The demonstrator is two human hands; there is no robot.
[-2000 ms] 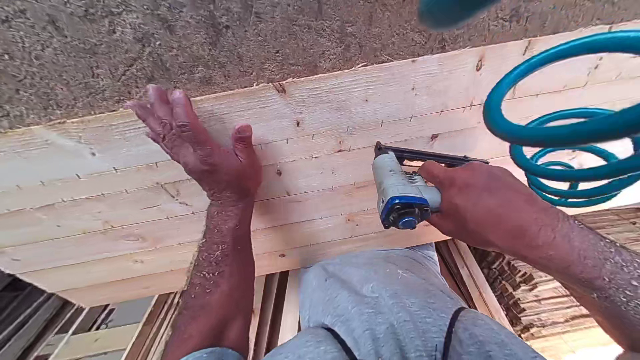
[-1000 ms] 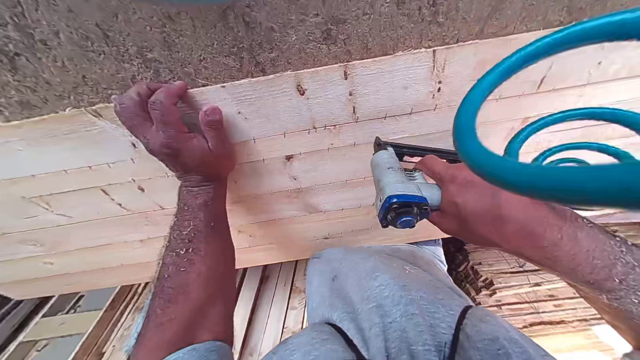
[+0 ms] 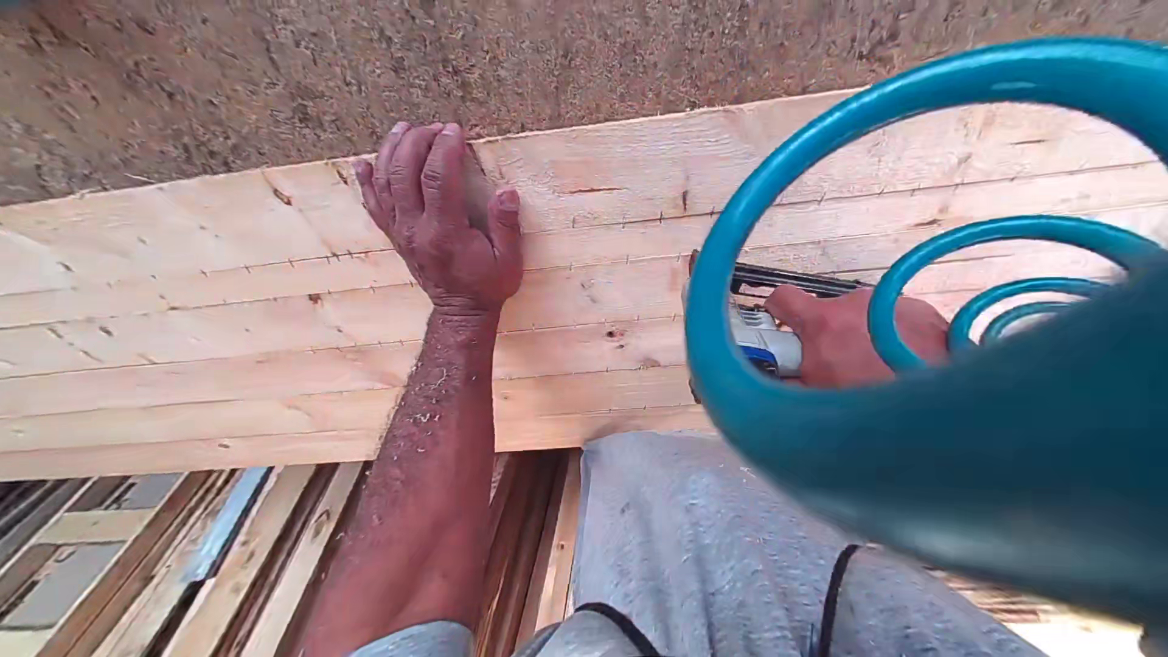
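Note:
My left hand [image 3: 447, 219] lies on the far edge of a panel of pale wooden boards [image 3: 602, 310], its thumb spread from the fingers. Rows of staples run along the seams between the boards. At right, my right hand [image 3: 849, 333] is closed around the handle of a pneumatic stapler [image 3: 765, 338], which rests over the panel. A coiled teal air hose [image 3: 730, 228] loops in front of the stapler and hides part of it and of my right hand. The tool's nose is hidden too.
Beyond the panel lies a rough brown surface [image 3: 456, 64]. Loose wooden slats [image 3: 246, 566] are below the panel at lower left. My legs in grey trousers [image 3: 712, 538] are against its near edge. The hose covers much of the right side.
My left hand has moved along the panel from its earlier place, and its fingers are closer together. The hose coils have swung across in front of the stapler. The view has shifted somewhat.

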